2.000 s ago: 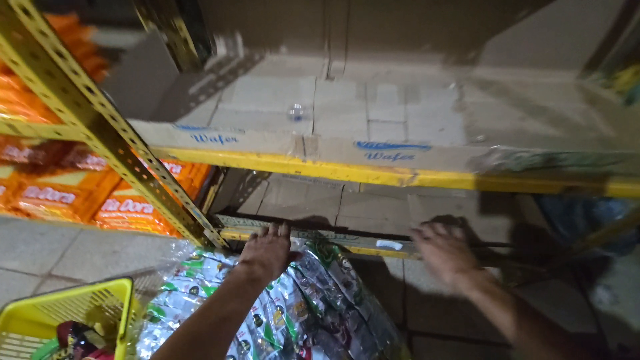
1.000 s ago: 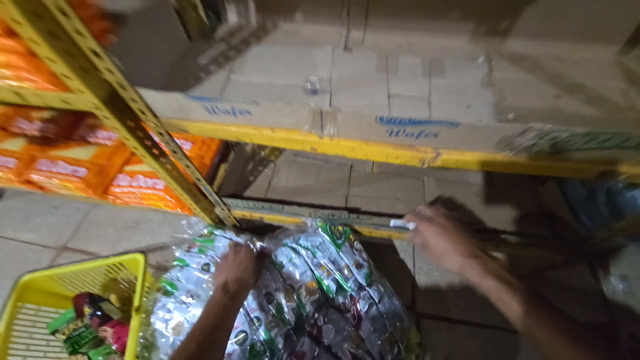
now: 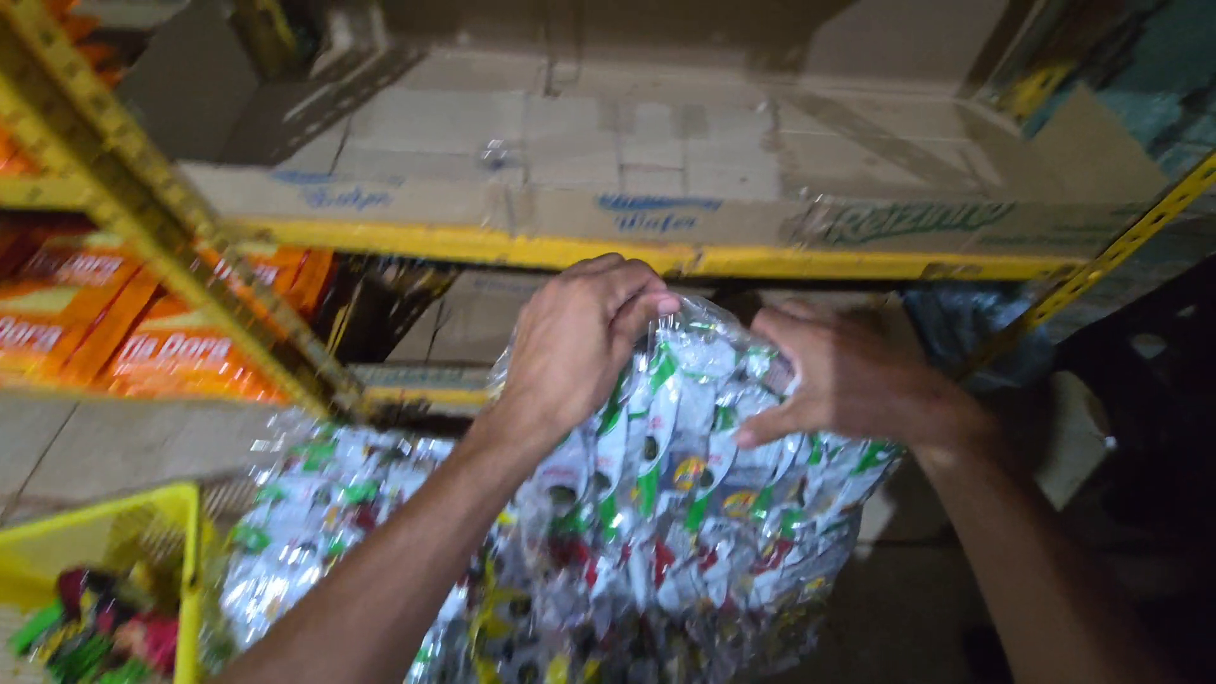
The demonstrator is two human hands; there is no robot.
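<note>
My left hand [image 3: 594,332] pinches the top edge of a clear plastic bundle of white and green packets [image 3: 665,456], its thumb and fingers closed on the film. On the bundle's upper right side lies my right hand [image 3: 826,375], thumb and fingers spread around the film; its blur hides whether it grips. A second clear bundle of similar packets [image 3: 304,532] lies to the left, partly behind my left forearm.
A yellow metal shelf [image 3: 570,249] lined with cardboard [image 3: 532,123] spans the view, with a perforated upright [image 3: 180,218] at left. Orange packages [image 3: 180,342] fill the neighbouring rack. A yellow basket [image 3: 190,570] holding colourful packets stands lower left. Bunched clear plastic [image 3: 969,323] lies at right.
My left hand has moved from lower on the bundles to the top edge of the right one, which is now raised. My right hand has come from the lower shelf's edge onto that bundle.
</note>
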